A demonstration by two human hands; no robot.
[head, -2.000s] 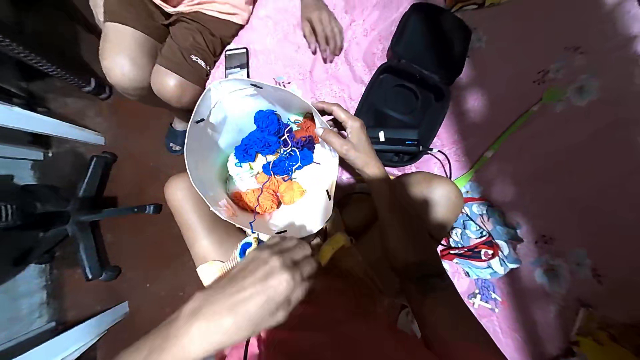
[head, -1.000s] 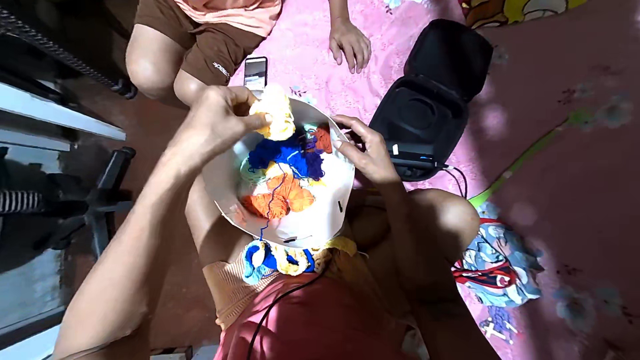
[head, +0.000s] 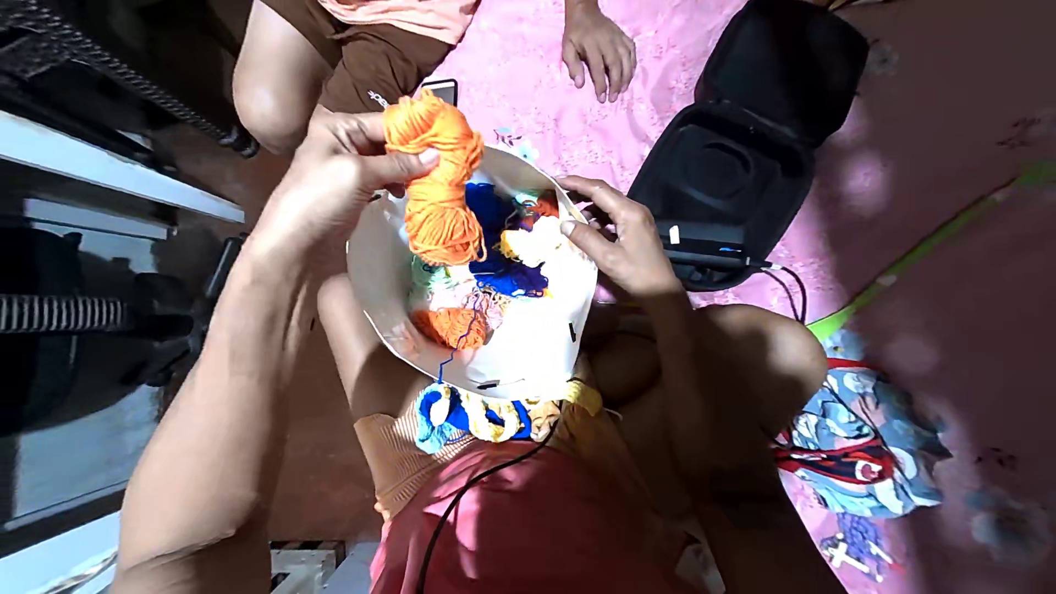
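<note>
My left hand (head: 351, 169) grips a hank of orange yarn (head: 437, 186) above the left side of a white round container (head: 540, 351). My right hand (head: 619, 235) holds the container's right rim between thumb and fingers. Inside lie blue yarn (head: 511, 279), cream yarn (head: 540, 243) and a darker orange ball of yarn (head: 452, 327). A dark blue strand runs from the inside over the near rim. Blue, cream and yellow crocheted or knitted pieces (head: 487, 417) rest against the container's near side, on my lap.
Another person's hand (head: 600, 54) rests on the pink floral sheet (head: 536, 99), with a phone (head: 441, 91) near that person's knee. At right are an open black case (head: 718, 177) with a cabled device and a patterned cloth bag (head: 874, 445). A black chair base (head: 190, 305) stands at left.
One second ago my left hand held cream yarn over the container; that yarn now lies inside, and the hand holds the orange hank. My right hand has stayed on the rim.
</note>
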